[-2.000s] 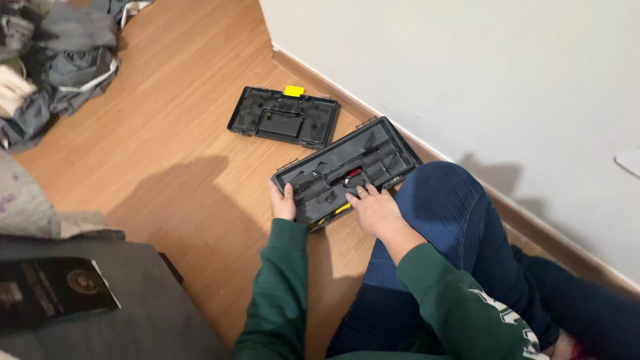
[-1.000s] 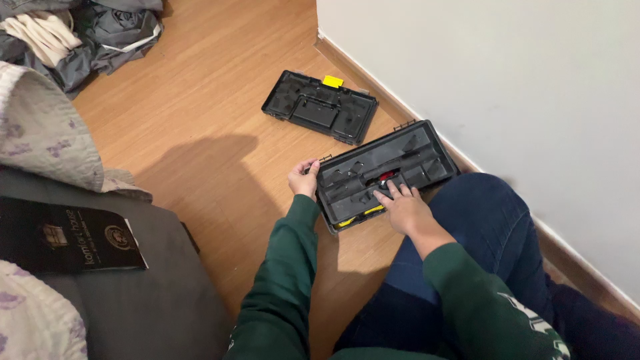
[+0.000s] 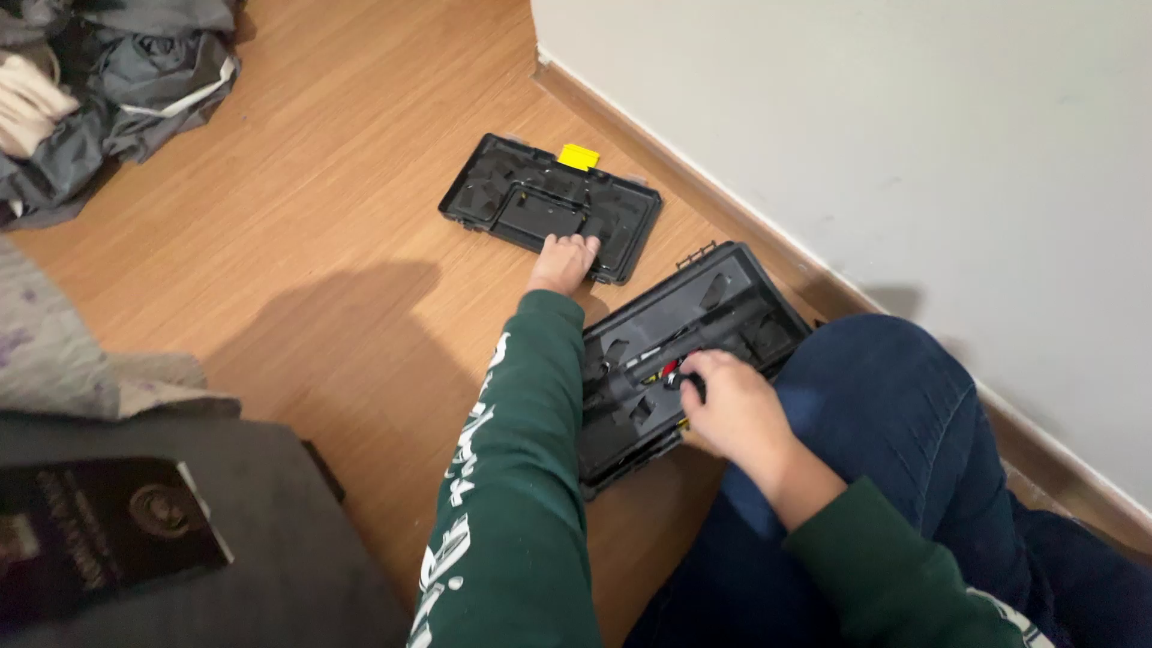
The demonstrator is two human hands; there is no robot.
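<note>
A black plastic toolbox point(image 3: 738, 288) sits tilted on the wood floor, its tray compartments facing up; small red and yellow items show at its middle. My right hand point(image 3: 733, 405) is over that middle part, its fingers curled at a small black item point(image 3: 675, 382); whether they grip it is unclear. Beyond the box lies its black lid point(image 3: 540, 214), inner side up, with a yellow latch point(image 3: 579, 157) at the far edge. My left hand point(image 3: 565, 263) is on the lid's near edge, fingertips over the rim; the thumb is hidden.
A white wall with a wooden baseboard point(image 3: 774, 229) runs along the right. My bent knee point(image 3: 882, 387) in jeans is close beside the box. Grey fabric point(image 3: 162, 81) lies at the upper left. A dark booklet point(image 3: 117, 522) rests on a grey surface at the lower left.
My left hand has left the toolbox's left end and reached forward to the lid. My right hand remains over the box's middle, its fingers now more curled.
</note>
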